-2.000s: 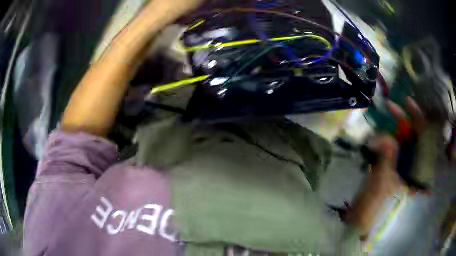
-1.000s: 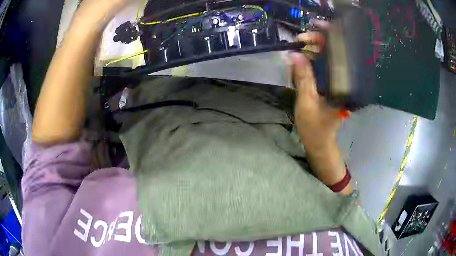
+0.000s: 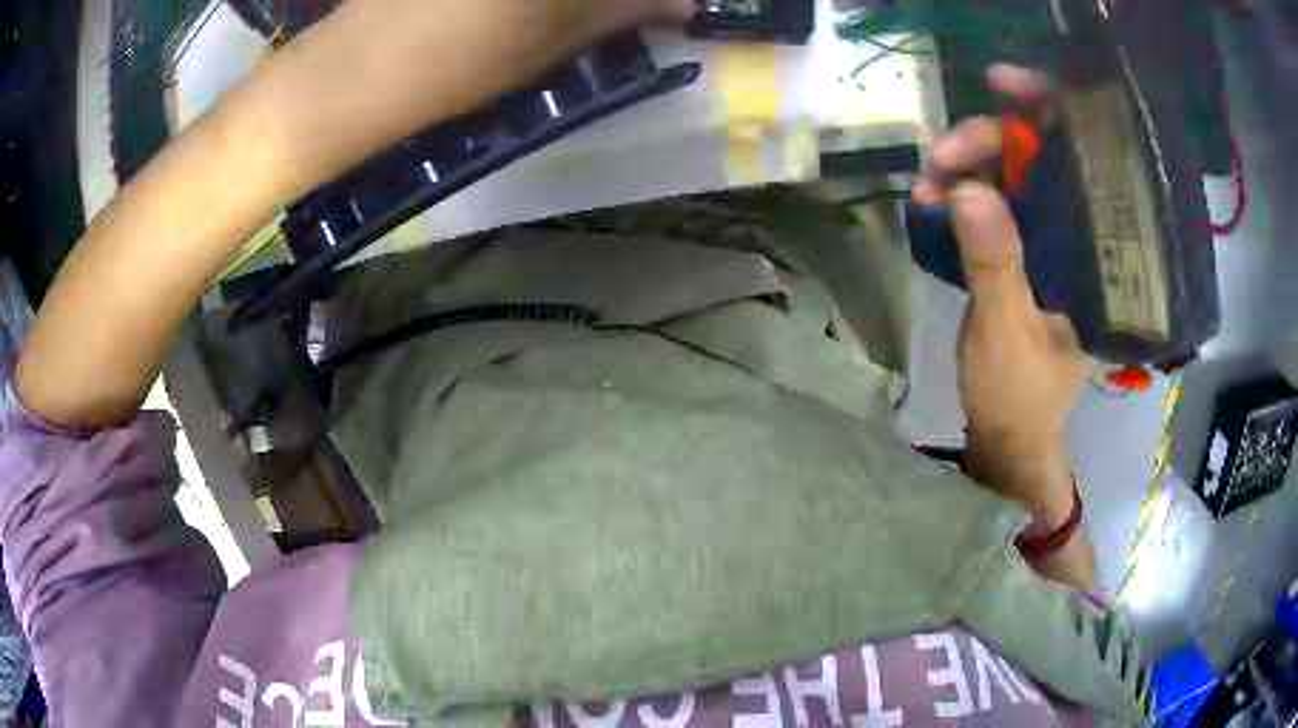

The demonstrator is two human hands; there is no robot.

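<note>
My right hand (image 3: 1014, 306), with a red wristband, grips a dark blue soldering gun (image 3: 1032, 235) with an orange trigger and a pale label, right of the white work pad (image 3: 598, 168). My left forearm crosses the top left. My left hand (image 3: 626, 12) is at the top edge, partly cut off; its fingers and any hold are hidden. A long glossy black socket housing (image 3: 441, 178) lies slanted on the pad, partly behind my left arm. A yellow wire (image 3: 254, 253) shows at its left end.
Yellowish tape (image 3: 750, 88) crosses the pad. Dark-green wires (image 3: 885, 40) lie beyond it. A coiled black cord (image 3: 484, 313) crosses the grey-green apron (image 3: 641, 498). A black box (image 3: 1250, 444) is at the far right, lower down.
The soldering gun and my right hand have moved right, away from the housing. My left arm now reaches further right across the housing, which appears lower and more slanted.
</note>
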